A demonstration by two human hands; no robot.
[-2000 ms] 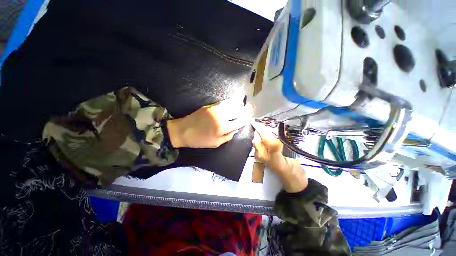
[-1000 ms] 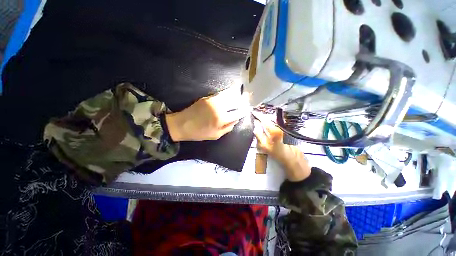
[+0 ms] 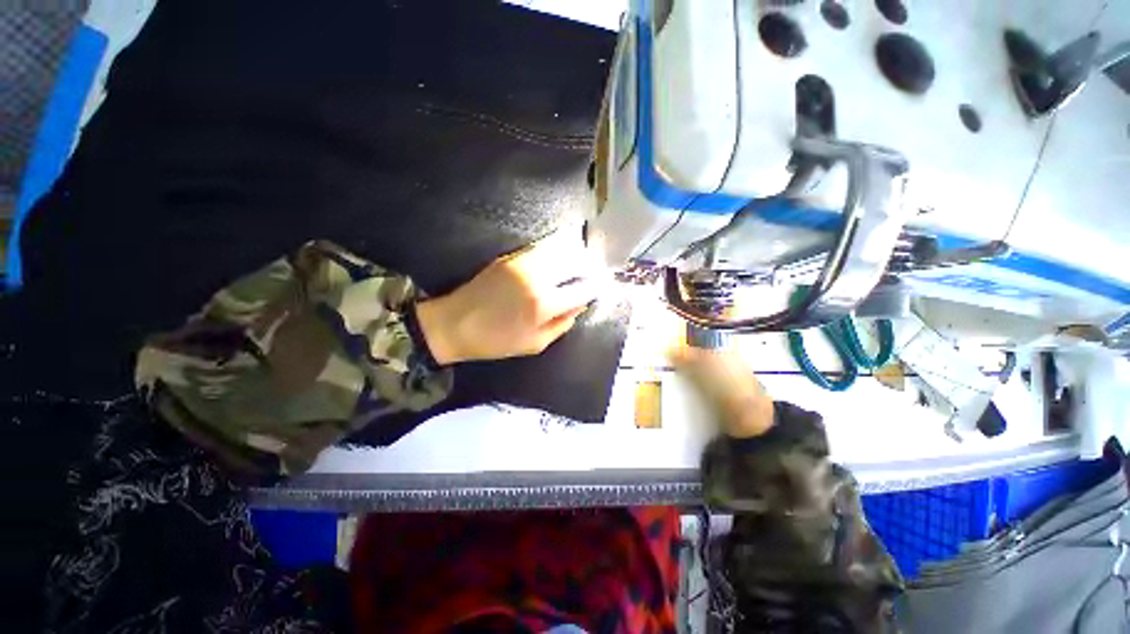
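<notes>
Black cloth [image 3: 297, 136] spreads over the left of the white table and reaches under the sewing machine [image 3: 768, 136]; a double topstitched line shows near its top. My left hand [image 3: 502, 310] lies on the cloth, its fingertips at the needle area in the lamp's glare; whether it pinches the cloth cannot be seen. My right hand [image 3: 713, 359] is just right of the needle, off the cloth edge; it is blurred and its fingers are partly hidden by the machine.
Green-handled scissors [image 3: 843, 353] lie right of the needle. A small dark tool [image 3: 989, 419] is further right. A ruler strip [image 3: 496, 493] runs along the table's front edge. Grey pieces [image 3: 1016, 545] and a blue crate [image 3: 923, 526] are below right. Blue tape [image 3: 56, 136] is at the far left.
My right hand has drawn back rightward from the needle and the cloth edge. My left hand stays on the cloth by the needle. The view has shifted a little.
</notes>
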